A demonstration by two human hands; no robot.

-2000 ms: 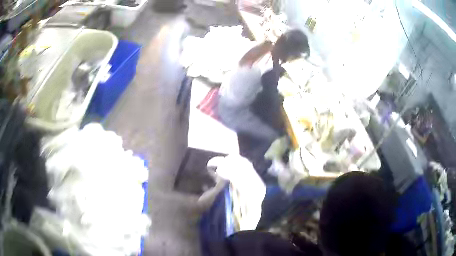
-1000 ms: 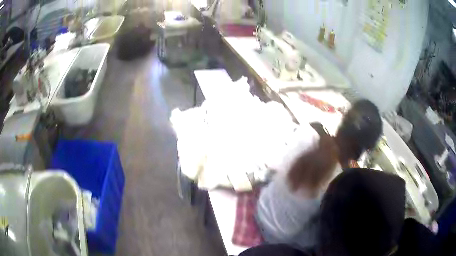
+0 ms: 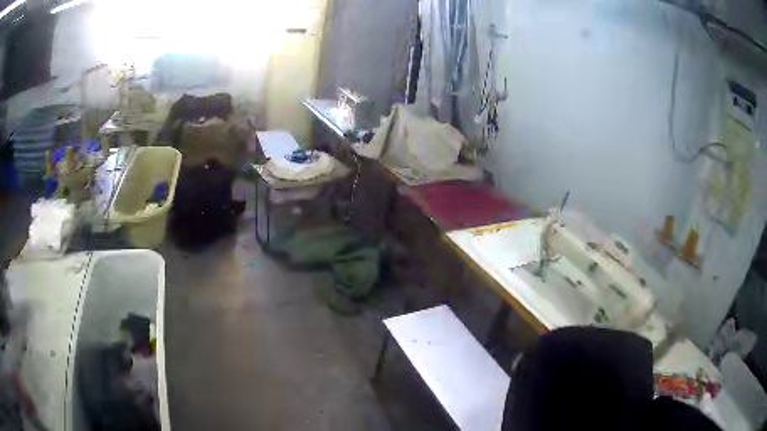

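No hand of mine is in view. A large black shape, too dark to make out, covers the bottom right. Nearest beyond it, a white sewing machine stands on a white table with a brown edge. A plain white stool stands in front of the table, its near end cut off by the dark shape. Thread cones, brown-gold, are on the pale wall at the right.
A long white bin holding dark cloth is at the lower left, with a cream bin behind it. Green cloth lies on the floor. Red cloth and beige cloth lie along the table row.
The view has swung along the aisle. The seated person, the white cloth pile and the blue bin have left the picture. The machine, the stool and the far wall now show. The dark shape remains.
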